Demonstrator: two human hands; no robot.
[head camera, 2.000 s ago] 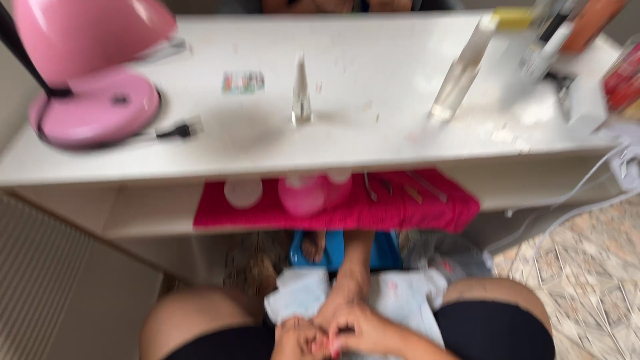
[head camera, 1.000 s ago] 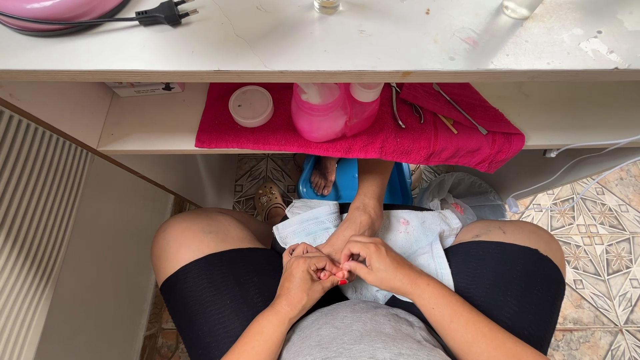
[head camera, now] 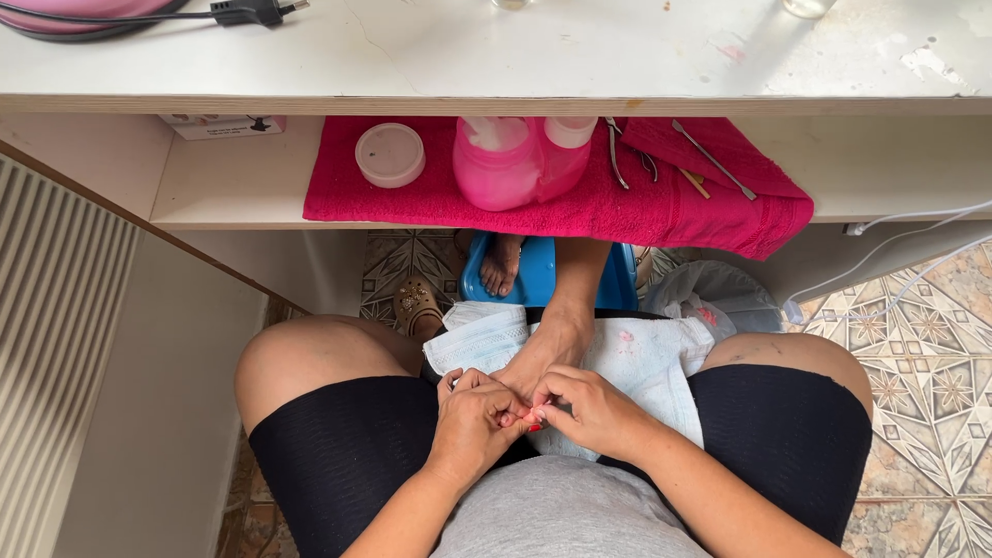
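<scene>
Another person's foot (head camera: 546, 356) rests on a white towel (head camera: 647, 368) over my lap, its toes toward me. My left hand (head camera: 477, 415) grips the toes from the left. At a toe beside a red-painted nail (head camera: 535, 427), my right hand (head camera: 589, 411) has thumb and forefinger pinched; whether something small is between them cannot be told. A folded pale blue cloth or pad (head camera: 479, 341) lies left of the foot. The other foot (head camera: 501, 267) is over a blue basin (head camera: 535, 279) on the floor.
On the shelf, a pink towel (head camera: 387, 203) holds a round white lid (head camera: 390, 155), a pink container (head camera: 500, 174), nippers (head camera: 616, 155), a metal pusher (head camera: 714, 160) and a wooden stick (head camera: 695, 184). A lined bin (head camera: 717, 294) stands below; white cables (head camera: 891, 232) hang right. A plug (head camera: 248, 12) lies on the desk.
The view has tilted down from the desk top toward my lap since two seconds ago. Both hands stay at the toes, with only small finger shifts.
</scene>
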